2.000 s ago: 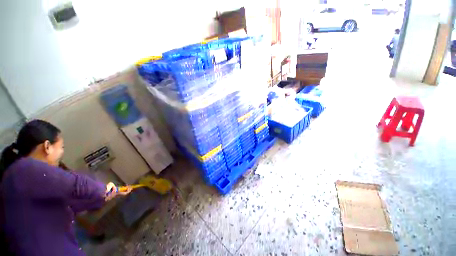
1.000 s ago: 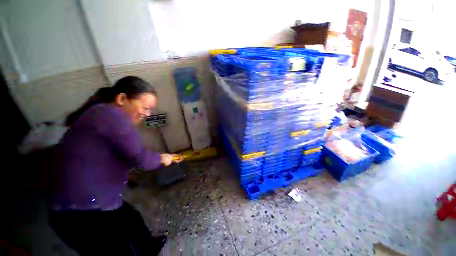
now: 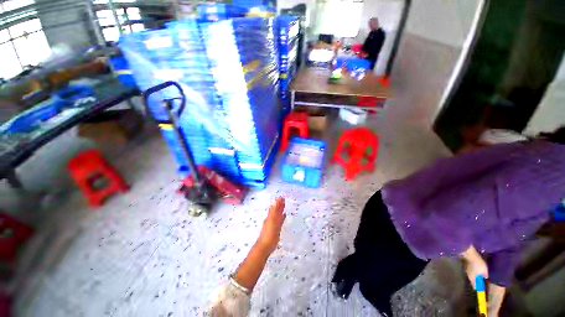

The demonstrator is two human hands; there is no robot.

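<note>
My left hand [image 3: 272, 226] is stretched out flat over the speckled floor, low in the middle of the view. It looks empty and touches nothing. A pale sleeve or cuff shows at the wrist, and the fingers are blurred. My right hand is out of the picture. Close on the right, a person in a purple top [image 3: 464, 192] bends over, holding a yellow and blue handle [image 3: 481, 294]. The handle's lower end is cut off.
A pallet jack [image 3: 186, 148] stands before tall film-wrapped blue crates [image 3: 229, 93]. A blue crate [image 3: 303, 162] and red stools [image 3: 357, 151] [image 3: 97, 178] stand on the floor. A green-topped bench [image 3: 74, 110] is left; another person [image 3: 373, 42] is behind a table [image 3: 337, 86].
The view has swung from the wall and water dispenser to the pallet jack and tables. The person in purple now appears on the right instead of the left. My left hand has come into view.
</note>
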